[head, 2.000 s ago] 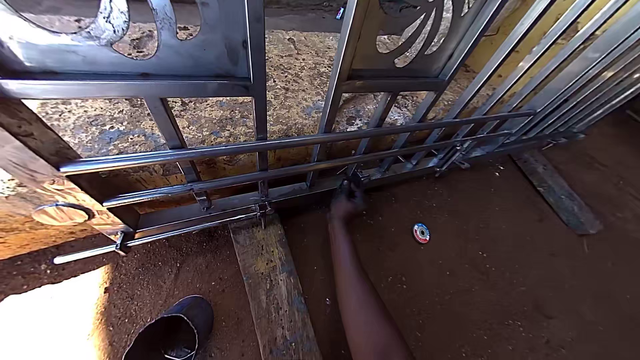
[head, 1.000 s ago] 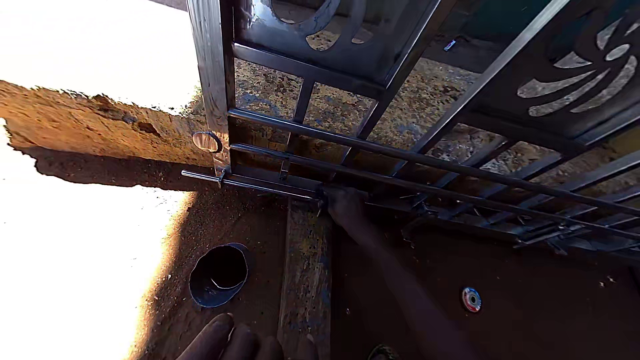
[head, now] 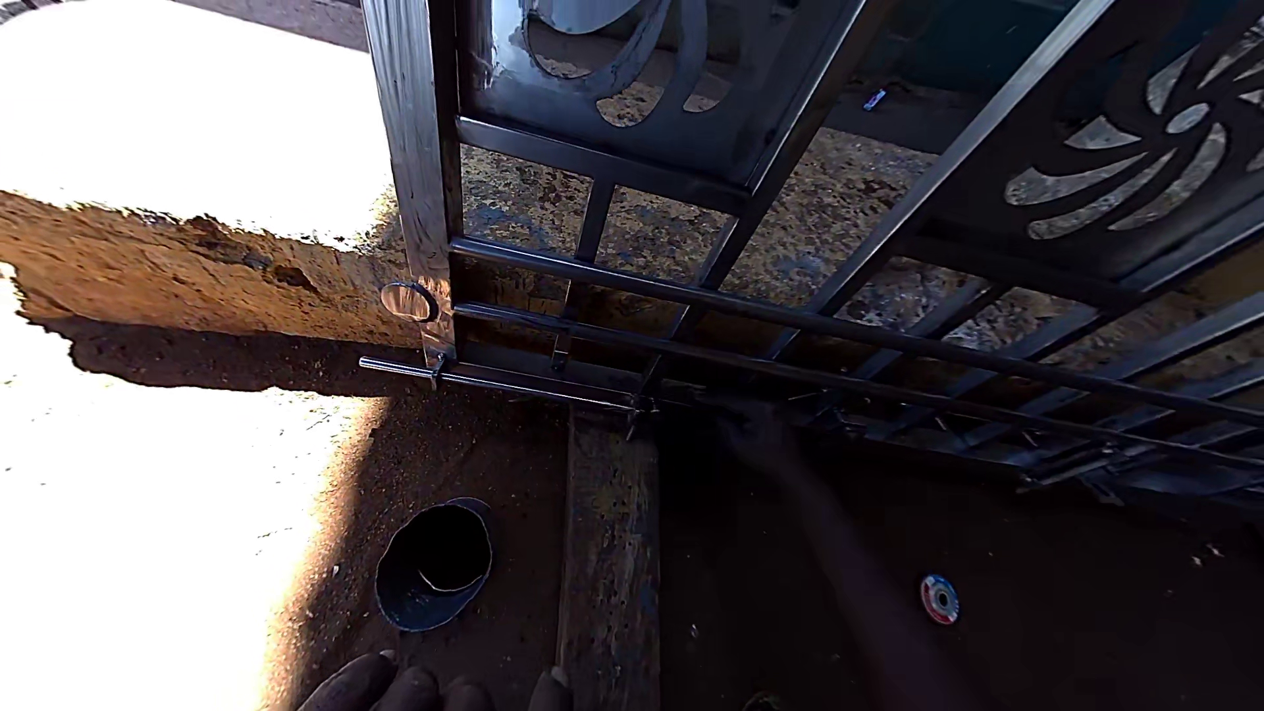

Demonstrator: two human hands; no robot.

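A metal gate point(head: 612, 168) with cut-out panels and bars leans over a pitted, stained surface. Along its lower edge runs a thin steel rod point(head: 533, 385), passing through a small bracket at the left end. My right hand point(head: 755, 434) reaches to the gate's lower edge, just right of the rod's inner end; deep shadow hides its fingers and whatever they touch. Of my left hand point(head: 425, 691), only fingertips show at the bottom edge, below a dark round container point(head: 434, 565); they are spread, and no object shows in them.
Under the gate's lower edge a worn wooden plank point(head: 609, 563) lies on the dirt. An abrasive disc point(head: 939, 599) rests on the ground at the right. A broken-edged ledge point(head: 197, 267) stands at the left, beside glaring sunlit ground.
The view has swung left. My left hand's fingers, not seen two seconds ago, show at the bottom. Since one second ago, my right hand has moved right along the gate's lower edge, away from the plank.
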